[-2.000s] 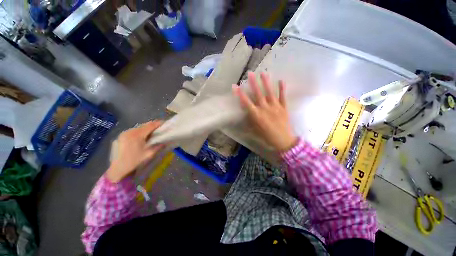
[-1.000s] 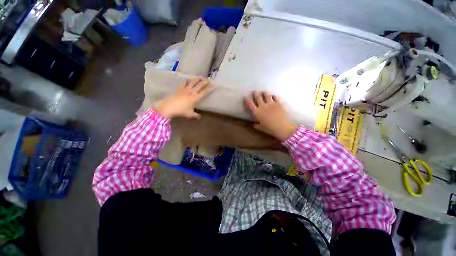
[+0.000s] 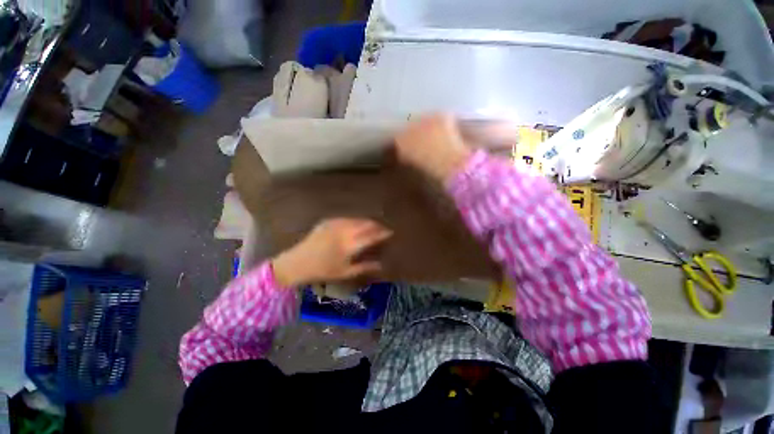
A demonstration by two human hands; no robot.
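Note:
A large brown fabric panel (image 3: 339,199) lies spread at the table's left edge, with its paler side turned up along the far edge. My left hand (image 3: 335,250) rests on the near part of the brown side, fingers spread and blurred. My right hand (image 3: 433,146) is at the pale far flap, blurred; whether its fingers grip the fabric cannot be told. Beige fabric bundles (image 3: 300,91) show beyond the panel, left of the table.
The white sewing machine (image 3: 611,140) stands right, with yellow PIT tape (image 3: 584,203) beside it. Yellow-handled scissors (image 3: 706,281) lie on the table (image 3: 424,80). A blue bin (image 3: 335,315) is below the panel. A latticed blue crate (image 3: 85,331) stands on the floor at left.
The panel is opened wider, showing more of its brown side. My left hand has moved nearer to me onto the brown side. My right hand has moved away from me to the far flap.

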